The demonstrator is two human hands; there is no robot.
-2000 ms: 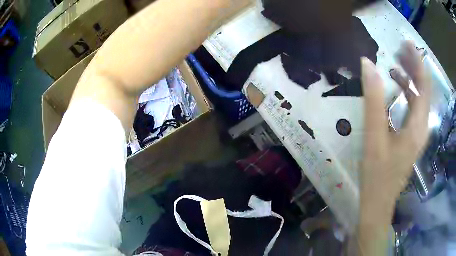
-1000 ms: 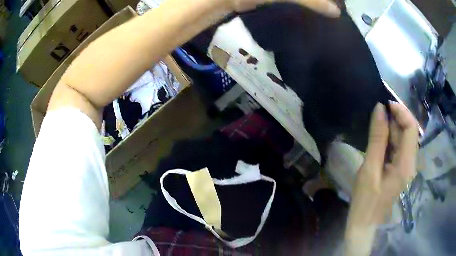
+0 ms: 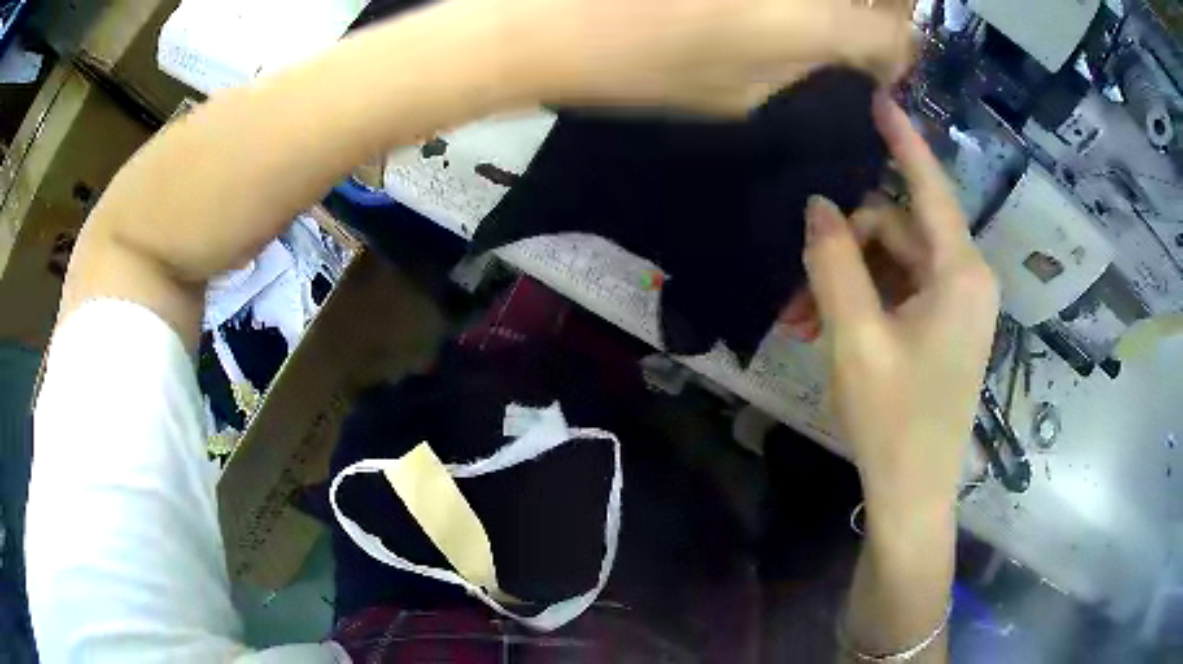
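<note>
A black garment panel (image 3: 688, 195) lies over the table edge and partly hides the printed scale. My left hand (image 3: 817, 52) reaches across the top of the view onto the panel's upper edge; its fingers are blurred, so its grip is unclear. My right hand (image 3: 895, 285) is at the panel's right side, with thumb and forefinger apart and the other fingers curled at the cloth; whether they grip it is unclear. The black work pile (image 3: 701, 519) lies on my lap, with a white tie strip (image 3: 612, 519) and a cream-yellow ticket (image 3: 445, 512) on it.
The overlock machine's white-grey parts (image 3: 1051, 247) stand at the right. Thread snips (image 3: 1002, 454) lie on the white table (image 3: 1090, 506). An open cardboard carton (image 3: 305, 428) with white and black pieces is at the left. A blue basket rim (image 3: 363, 195) shows beside it.
The view has shifted right, showing more of the machine. The black panel has come to the table's front edge. My right hand has moved up and left beside the panel.
</note>
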